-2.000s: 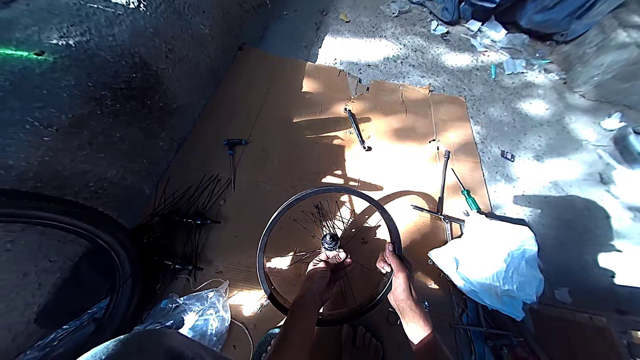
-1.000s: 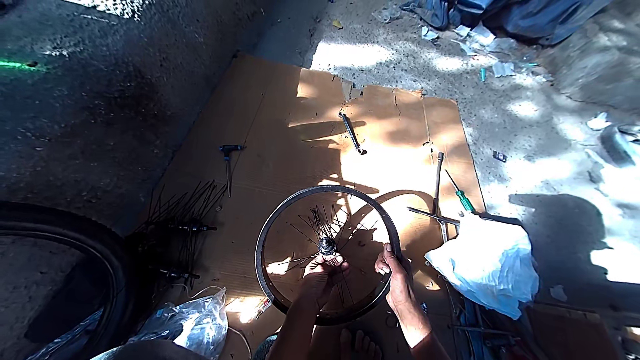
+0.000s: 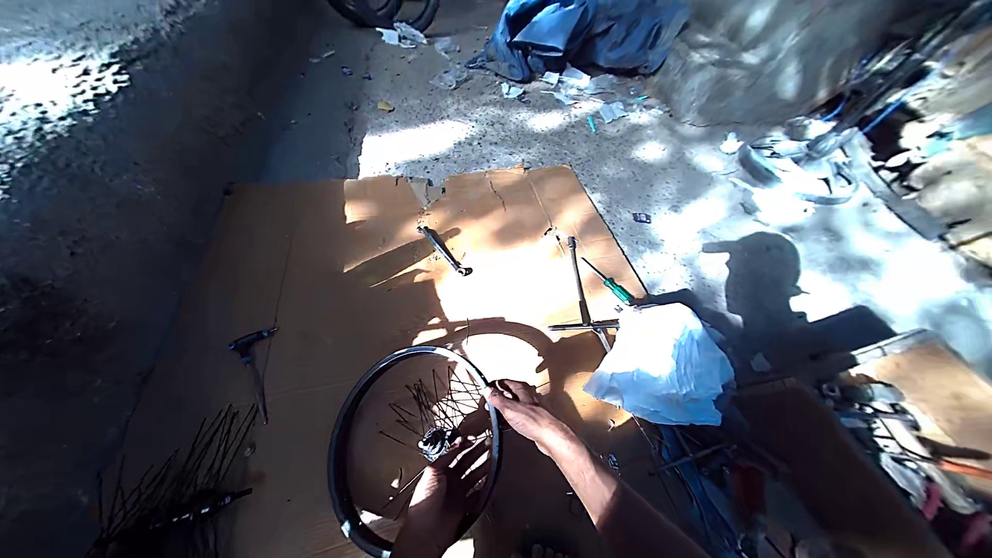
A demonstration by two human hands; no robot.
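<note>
A black bicycle wheel rim [image 3: 339, 457] stands tilted over the cardboard, with thin dark spokes [image 3: 418, 403] fanning out from the metal hub [image 3: 435, 442] at its centre. My left hand [image 3: 449, 480] is inside the rim, closed around the lower side of the hub; some fingers lie in shadow. On the rim's right side, my right hand [image 3: 523, 411] grips the edge between thumb and fingers. Several spokes have loose outer ends that do not reach the rim.
Cardboard [image 3: 325, 271] lies underneath. On it are a T-handle tool [image 3: 249, 349], a wrench [image 3: 444, 251], a cross-shaped wrench [image 3: 580, 287], a green-handled screwdriver [image 3: 616, 290] and a white plastic bag [image 3: 666, 364]. Another spoked hub [image 3: 194, 508] sits lower left. A blue tarp bundle [image 3: 581, 35] lies beyond.
The wheel has turned and tilted in my hands. My right hand now grips the rim higher up on its right side. The view has shifted, showing more ground ahead and to the right.
</note>
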